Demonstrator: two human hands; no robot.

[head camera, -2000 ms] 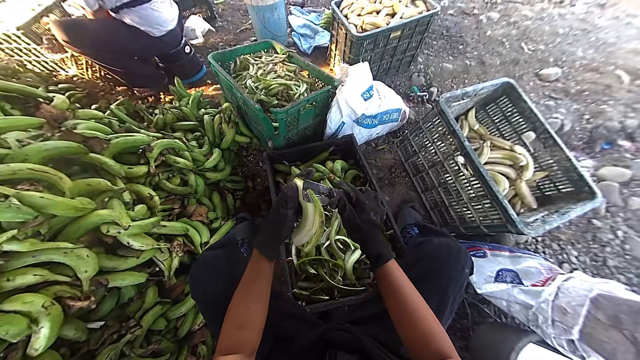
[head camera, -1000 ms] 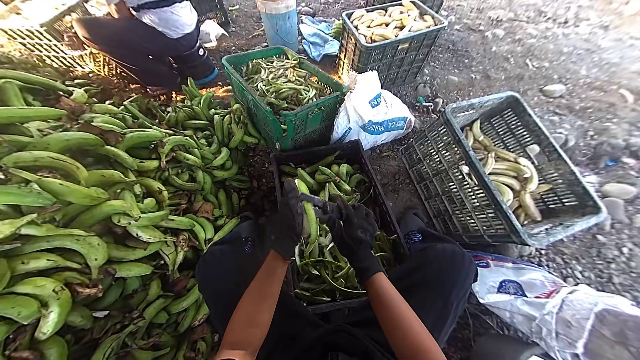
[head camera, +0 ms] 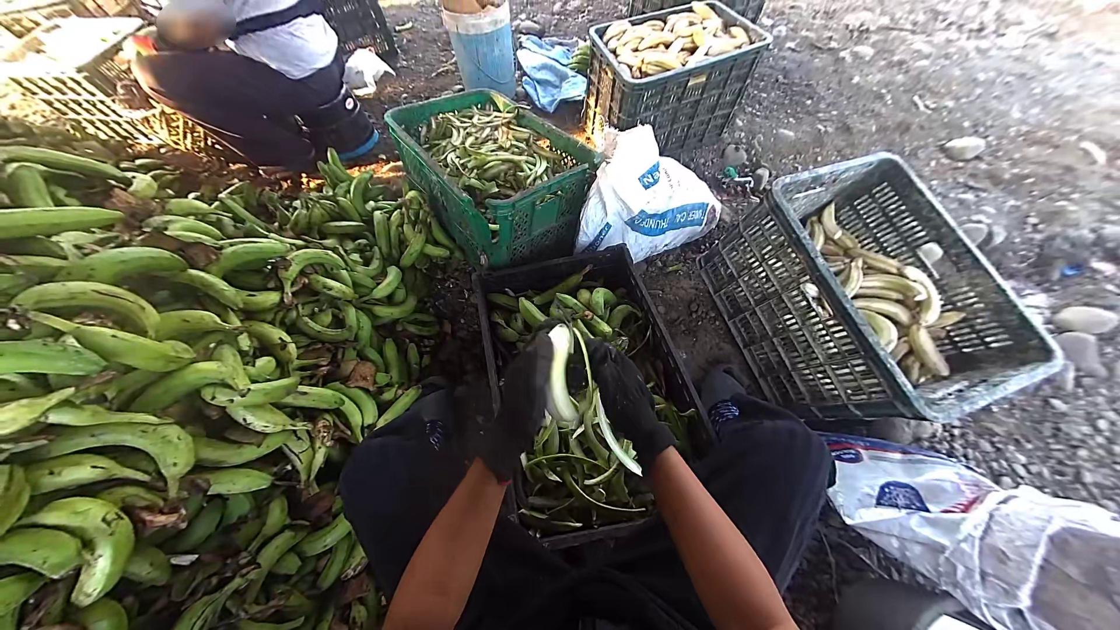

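Observation:
My left hand [head camera: 518, 402], in a black glove, is closed around a partly peeled green plantain [head camera: 561, 376] whose pale flesh shows. Close to its right, my right hand [head camera: 626, 398], also gloved in black, has a long strip of green peel [head camera: 612, 433] hanging at its fingers; whether it grips a tool is hidden. Both hands are over a black plastic crate [head camera: 560, 535] between my legs. Whole green plantains [head camera: 604, 306] lie in the crate's far part, and loose peels [head camera: 577, 499] fill the near part.
Green plantains [head camera: 114, 350] are heaped at left. A green crate [head camera: 534, 219] of peels stands ahead beside a white sack [head camera: 647, 197]. Peeled plantains lie in a tilted dark crate [head camera: 980, 254] at right and a far crate [head camera: 665, 101]. A person [head camera: 254, 87] crouches at upper left; a plastic sack [head camera: 980, 534] lies lower right.
The plantain at my left hand now shows much more bare pale flesh than one second ago, and a long peel strip hangs beside my right hand.

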